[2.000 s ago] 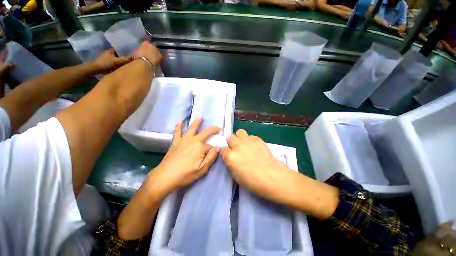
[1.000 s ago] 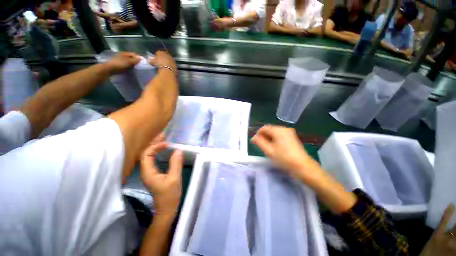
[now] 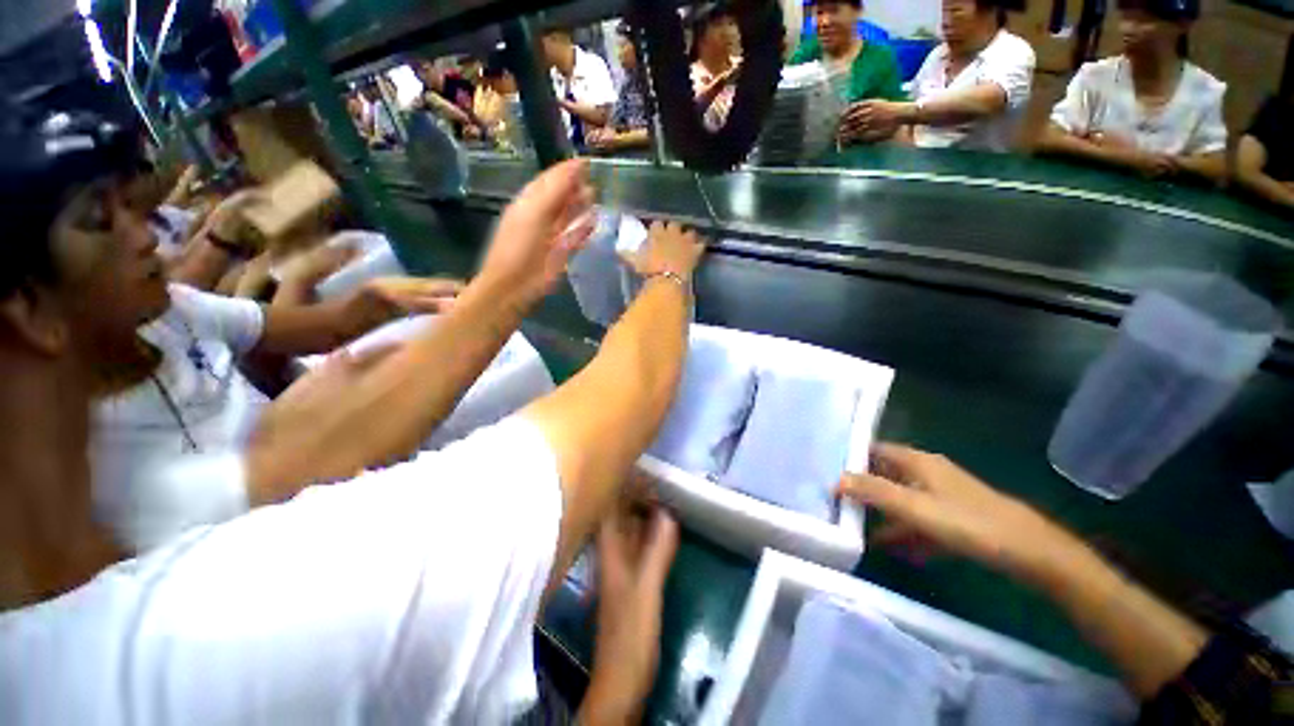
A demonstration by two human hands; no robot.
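A white foam box [image 3: 759, 532] with two pale filled bags [image 3: 802, 433] side by side lies ahead of me. My right hand [image 3: 930, 511] is at its right end, thumb at the rim and fingers spread, not closed around it. My left hand [image 3: 632, 567] is blurred near the box's front left corner, partly hidden behind a neighbour's arm; its contact with the box is unclear. A second foam box [image 3: 759, 624] with pale filled bags [image 3: 852, 674] is nearer me, cut off by the bottom edge.
A white-shirted person [image 3: 355, 567] on my left reaches across to an upright frosted bag [image 3: 599, 270] behind the box. Another frosted bag [image 3: 1157, 390] stands at right on the dark green surface [image 3: 965, 312]. More workers sit opposite; another foam box [image 3: 483, 376] is at left.
The view has swung left. My hands have moved from around the near box to the farther box. The neighbour's left hand has lifted away from the upright bags.
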